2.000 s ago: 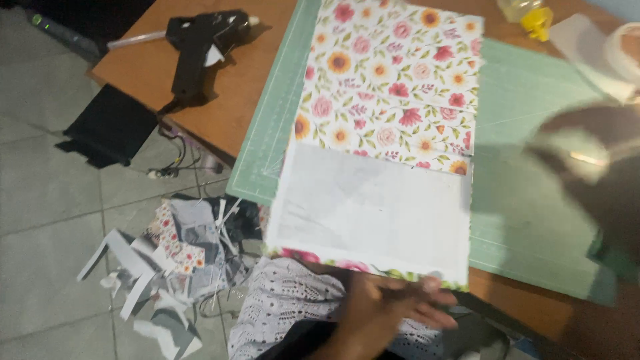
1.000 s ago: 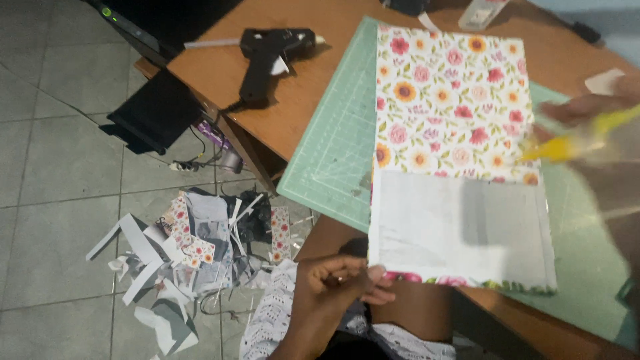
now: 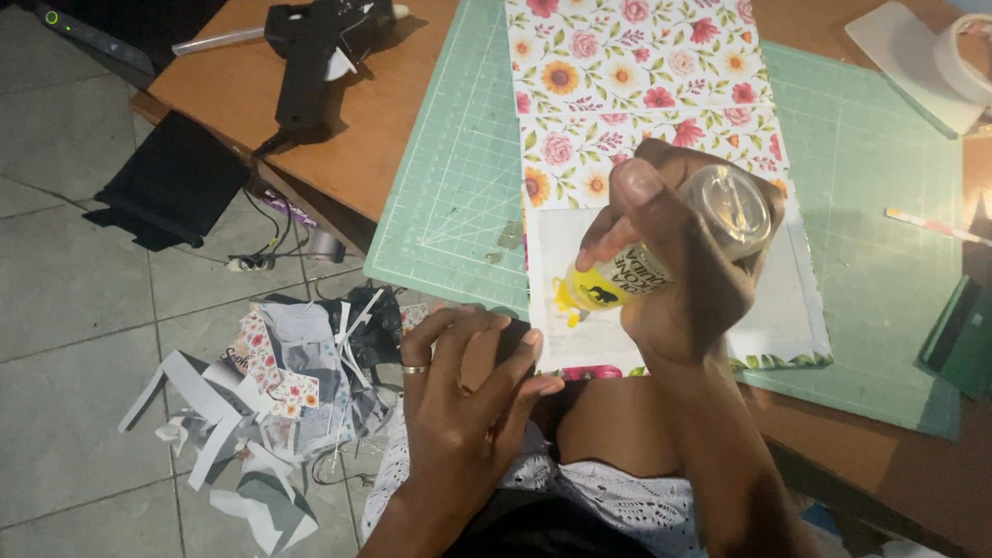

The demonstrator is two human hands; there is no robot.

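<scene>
My right hand (image 3: 690,263) grips a clear bottle of liquid silicone glue (image 3: 639,275), tilted with its yellow nozzle down at the bare whitish panel of a board. The board's upper part bears flower-printed paper (image 3: 643,70), and a strip of flower print runs along its near edge. Beneath it lies a green cutting mat (image 3: 457,194). My left hand (image 3: 473,380), with a ring on one finger, is at the board's near left corner, fingers curled and apart; it holds nothing that I can see. Whether glue is coming out cannot be seen.
A black hot glue gun (image 3: 306,70) lies on the wooden table (image 3: 395,139) at the upper left. A roll of white tape (image 3: 965,58) stands at the upper right, a green object (image 3: 961,341) at the right edge. Paper scraps (image 3: 271,387) are heaped on the tiled floor at the left.
My right hand has brought the glue bottle from the right side to over the bare panel. My left hand held the board's near edge and now rests at its corner.
</scene>
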